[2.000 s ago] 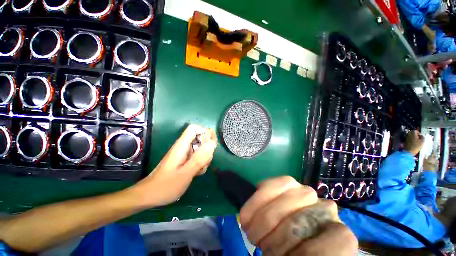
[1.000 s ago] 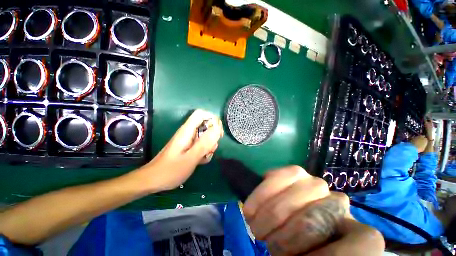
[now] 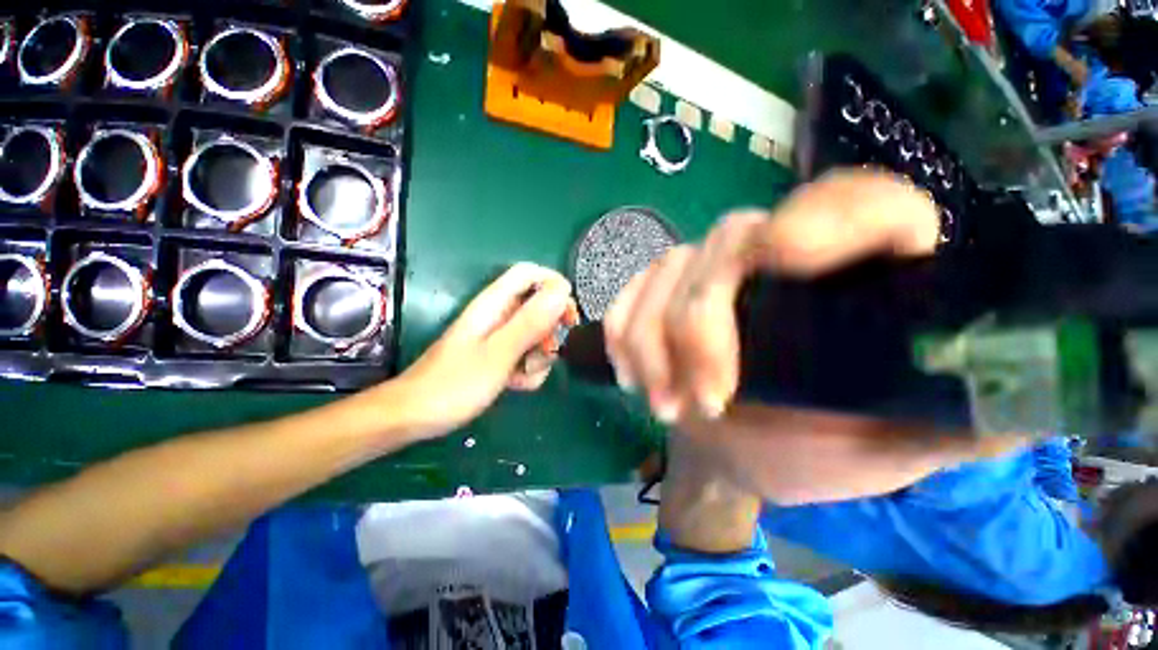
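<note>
My left hand (image 3: 489, 343) is closed around a small watch case (image 3: 555, 338), mostly hidden in the fingers. My right hand (image 3: 775, 343) grips the thick black electric screwdriver (image 3: 1016, 343), which shows large and blurred with a pale green-white label. Its dark nose points left at the watch case by my left fingertips; the bit and any contact cannot be made out. The round grey screw dish (image 3: 618, 260) lies just behind my hands, its right side partly covered by my right fingers.
A black blister tray (image 3: 216, 371) with watch cases is at left. An orange fixture (image 3: 552, 108) and a loose silver ring (image 3: 668, 144) stand at the back. Another black tray (image 3: 825, 127) is at right, partly hidden. A neighbouring worker's blue sleeve (image 3: 1003, 533) is at lower right.
My right hand and the screwdriver have swung up and tilted, so the driver now lies nearly level across the right side. My left hand still holds the watch case.
</note>
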